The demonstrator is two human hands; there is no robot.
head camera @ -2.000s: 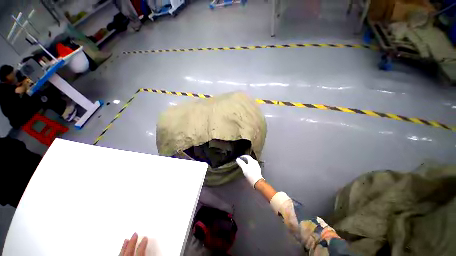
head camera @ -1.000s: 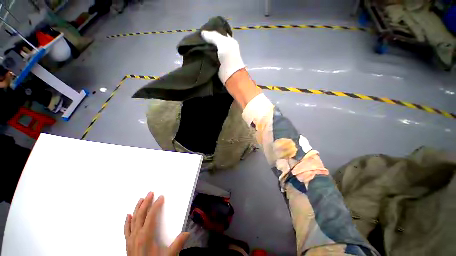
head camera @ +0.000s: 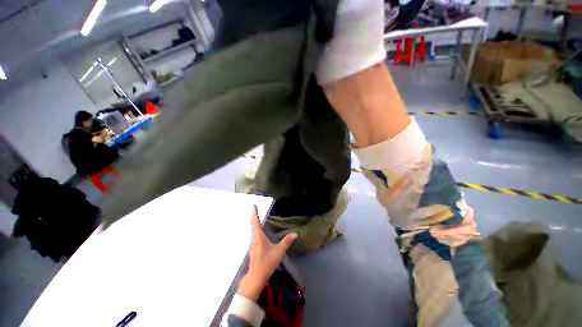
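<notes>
My right hand (head camera: pixel 351 41) wears a white glove, is raised high at the top of the view, and grips a dark green garment (head camera: pixel 236 105). The glove's fingers are cut off or hidden by the cloth. The garment hangs down and spreads left, blurred, over the far edge of the white table (head camera: pixel 147 262). Its lower part hangs over the khaki cloth cover (head camera: pixel 313 233) on the floor. My left hand (head camera: pixel 260 252) is bare, empty, with thumb and fingers apart, at the table's right edge. A small black tool (head camera: pixel 126 319) lies on the table near the bottom edge.
A black garment bundle (head camera: pixel 51 214) is at the left. A seated person (head camera: pixel 86 147) is at a sewing machine table. A khaki heap (head camera: pixel 536 268) lies at the lower right. A cart with a cardboard box (head camera: pixel 510 64) stands at the upper right. A black and red object is beside the table.
My right hand has lifted the green garment out of the khaki cover and up close to the camera. My left hand has moved to the table's right edge. The view has tilted up.
</notes>
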